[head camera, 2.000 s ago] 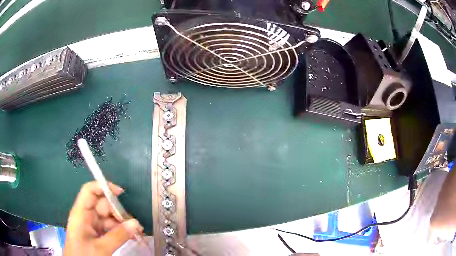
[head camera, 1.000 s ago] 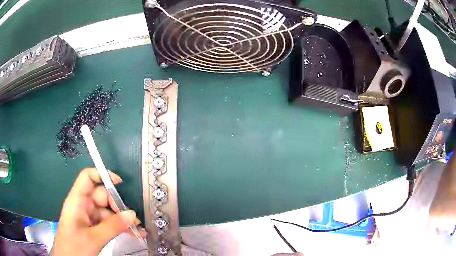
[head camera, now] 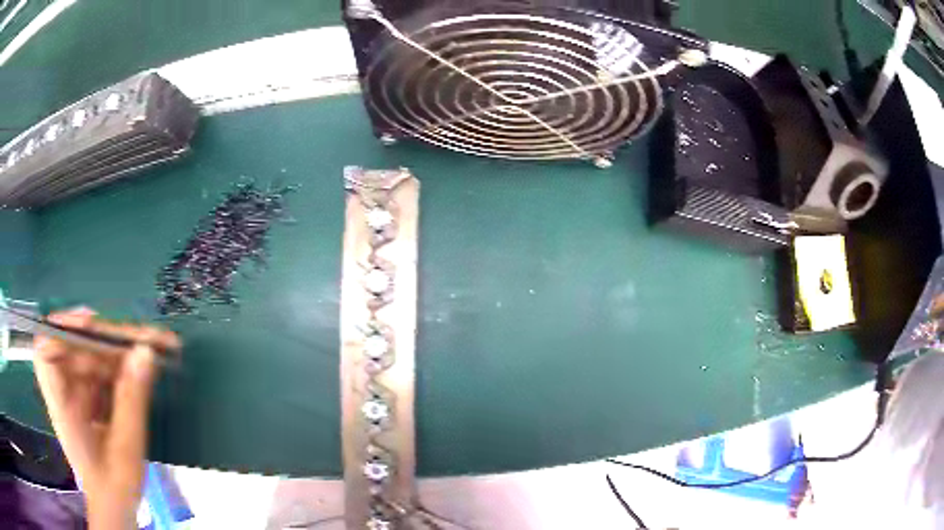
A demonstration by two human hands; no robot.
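Note:
My left hand (head camera: pixel 98 378) is at the lower left, blurred, shut on dark slim tweezers (head camera: pixel 78 333) pointing left to a partly visible solder spool (head camera: pixel 12 333) at the frame's edge. Tweezers and spool overlap; I cannot tell whether they touch. A long grey-tan fixture strip (head camera: pixel 404 311) lies upright in front of me, with several small silvery round parts (head camera: pixel 377 282) in its row of seats. Its lower end is cut off. A loose heap of tiny black components (head camera: pixel 223 248) lies left of it. My right hand is not in view.
A fume fan (head camera: pixel 512 98) stands at the back centre. Right of it are a black waste tray (head camera: pixel 714 145), an iron holder ring (head camera: pixel 857 194) and a yellow sponge (head camera: pixel 823 282). Stacked fixtures (head camera: pixel 104 140) lie upper left. A black cable (head camera: pixel 714 483) crosses the lower right.
My left hand has moved left with the tweezers, from the component heap to the spool. The bench view shifted left, then back right. A pale blurred shape replaces the skin-toned one at the right edge.

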